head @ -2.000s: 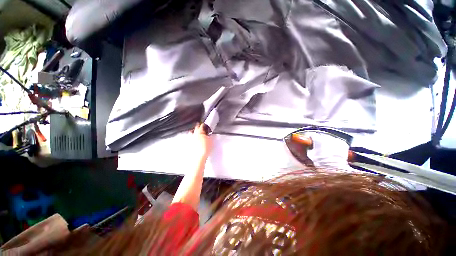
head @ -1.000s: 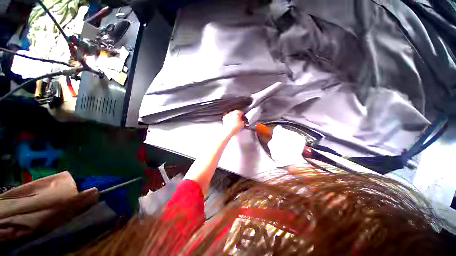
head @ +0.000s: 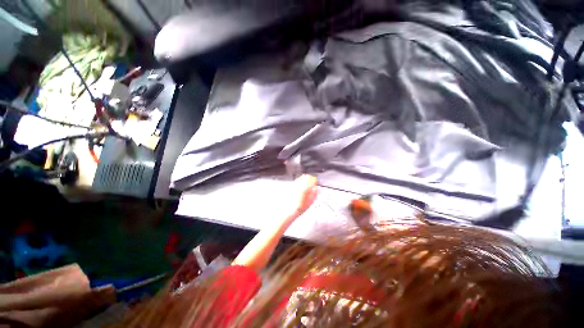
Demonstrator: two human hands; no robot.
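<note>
The grey garment pieces (head: pixel 256 141) lie layered over the near part of the table, with dark fold lines along their front. My bare left hand (head: pixel 306 191) is at the front edge of the cloth, blurred; whether its fingers pinch the cloth cannot be told. The steam iron (head: pixel 361 206) shows its orange handle end just right of my left hand; its lower part is hidden by hair. My right hand (head: pixel 392 207), in a white glove, is around the handle, washed out and partly covered by hair.
A crumpled grey heap (head: pixel 442 70) covers the table's back right. A long dark padded roll with a pale rounded end (head: pixel 186 40) lies behind the cloth. A grey vented box (head: pixel 121 176) and yellow-green cloth (head: pixel 70 77) are at left. The white table cover (head: pixel 218 204) shows in front.
The view has swung. The iron moved left to beside my left hand, then slightly away to the right. My left hand is now a little right of the dark layered folds.
</note>
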